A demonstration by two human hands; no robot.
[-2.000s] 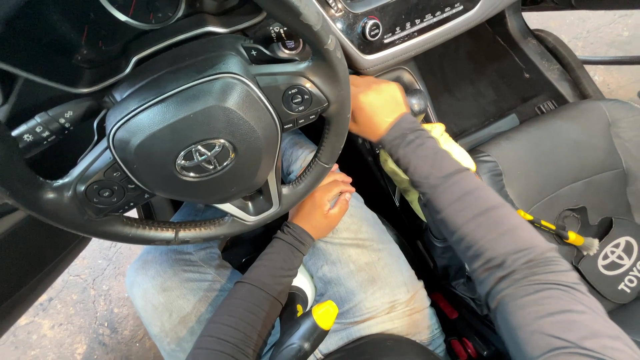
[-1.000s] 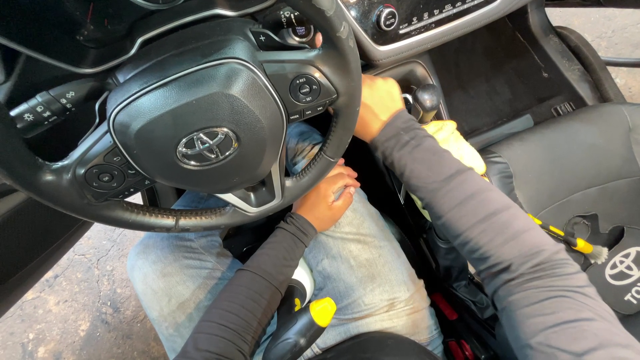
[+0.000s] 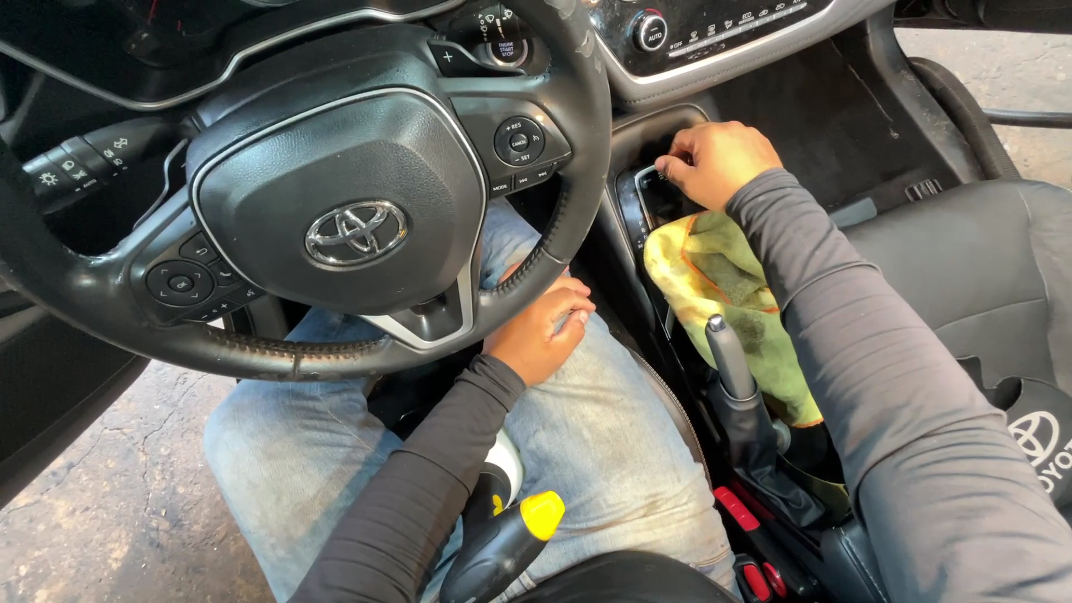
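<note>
My right hand (image 3: 722, 163) is over the gear selector area at the front of the centre console (image 3: 624, 201), fingers curled; whether it holds something there is hidden. Just behind it a yellow-green microfiber cloth (image 3: 737, 293) lies on the console, beside the handbrake lever (image 3: 730, 356). My left hand (image 3: 544, 328) rests on my thigh in blue jeans, below the rim of the steering wheel (image 3: 586, 126), its fingers loosely curled. Against my lap stands a black tool or bottle part with a yellow tip (image 3: 543, 514), near a white rounded part.
The wheel takes up the left and middle, with the dashboard climate panel (image 3: 712, 29) above right. The black passenger seat (image 3: 963, 260) carries a black Toyota-marked item (image 3: 1034, 435). Red seat-belt buckles (image 3: 754, 579) sit low by my seat. The open door side shows concrete ground.
My right hand stays around the front of the console, its grip looser-looking now. The left hand remains on the thigh. The view has shifted, and the yellow-handled brush on the passenger seat is no longer visible.
</note>
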